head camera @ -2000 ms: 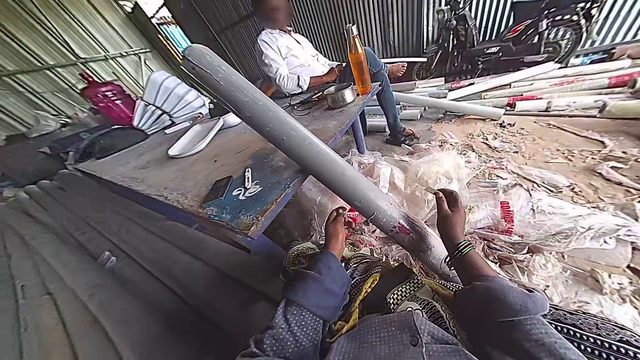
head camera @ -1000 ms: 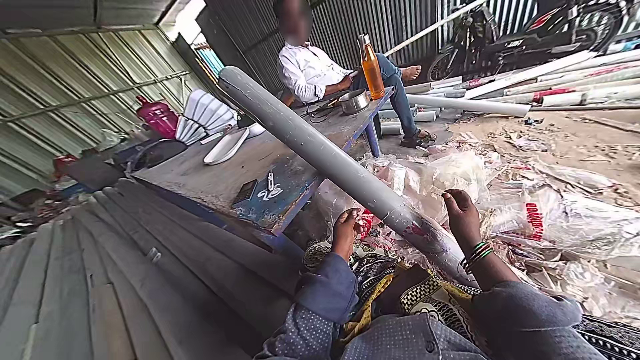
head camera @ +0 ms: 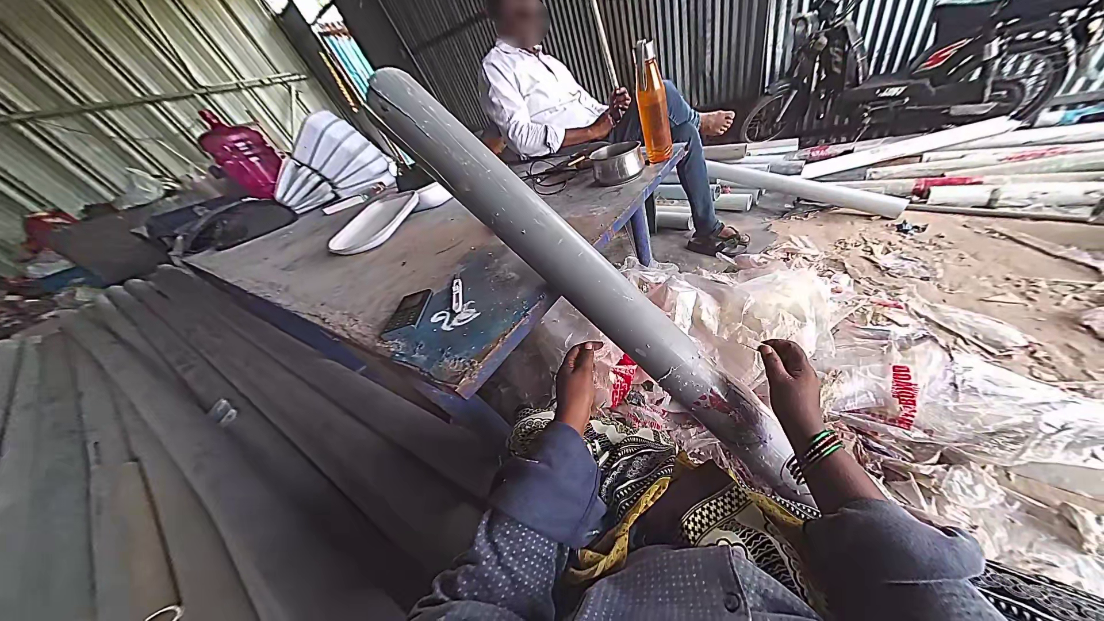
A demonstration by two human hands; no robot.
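Note:
A long grey plastic pipe (head camera: 552, 250) slants over the corner of a worn blue table (head camera: 509, 332) and down between my hands to my lap. My left hand (head camera: 576, 386) is raised at the pipe's left side, with thumb and fingertips drawn together. On the other side, my right hand (head camera: 792, 388) is up with its fingers bent and green bangles at the wrist. Both hands look apart from the pipe's surface. Whether a thin thing is pinched in either hand cannot be told. Reddish marks show on the pipe's lower part.
The table bears a dark phone-like object (head camera: 407, 312), a white tray (head camera: 373, 224), a metal pot (head camera: 617, 162) and an orange bottle (head camera: 653, 108). A person (head camera: 539, 95) sits behind it. Crumpled plastic film (head camera: 759, 310) covers the ground at right. Long grey lengths (head camera: 259, 431) lie at left.
The seated person's hand has come up to a thin stick, which now stands more upright than one second ago. My hands stay on either side of the pipe. The view has shifted slightly.

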